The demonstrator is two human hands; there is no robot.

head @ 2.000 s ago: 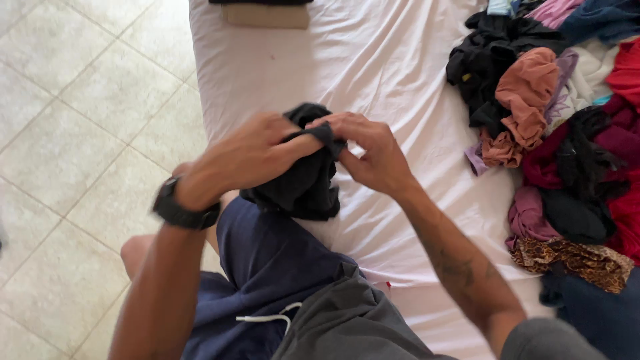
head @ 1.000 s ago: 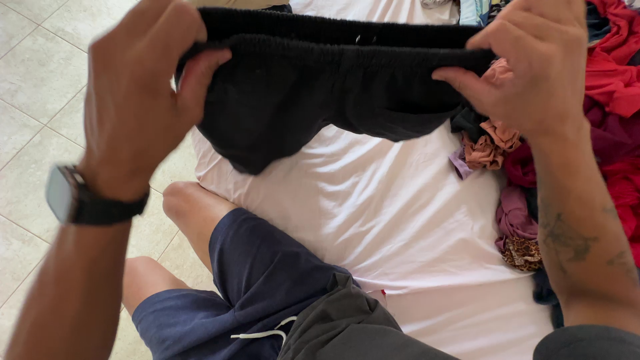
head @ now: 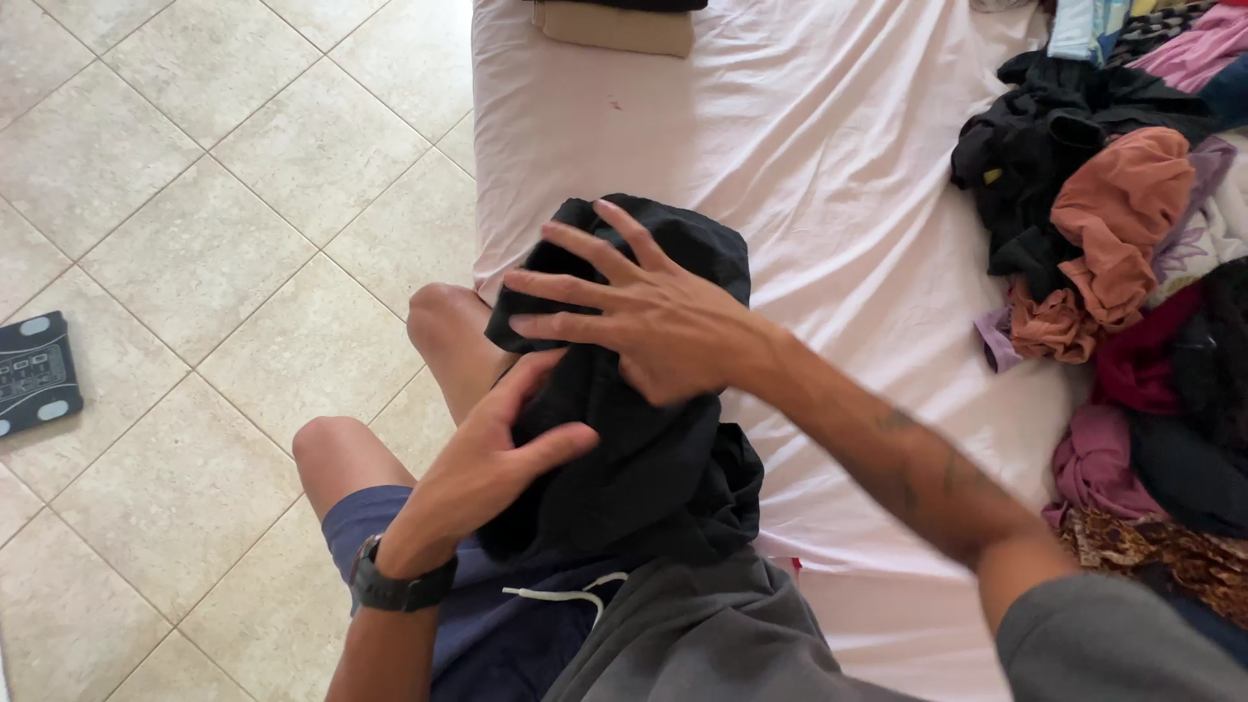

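Note:
A black cloth garment (head: 624, 458) lies loosely bunched across my lap and the edge of the bed. My right hand (head: 643, 317) rests palm down over its upper part with the fingers spread. At the garment's left side is my left hand (head: 497, 448), thumb and fingers apart, its fingertips against the fabric and partly beneath the right hand's side. A black watch is on my left wrist. The garment's lower folds reach my grey shirt, and its exact shape cannot be made out.
The bed has a wrinkled pale pink sheet (head: 838, 244). Folded beige cloth (head: 619, 27) lies at its far edge with black cloth on top. A heap of mixed clothes, including an orange garment (head: 1121, 214), spreads along the right. A dark scale (head: 39, 372) sits on the floor tiles at left.
A second ago both hands held the black garment stretched up by its waistband. Now it is down on my lap, both hands have let go of the waistband, and my right hand lies spread on it.

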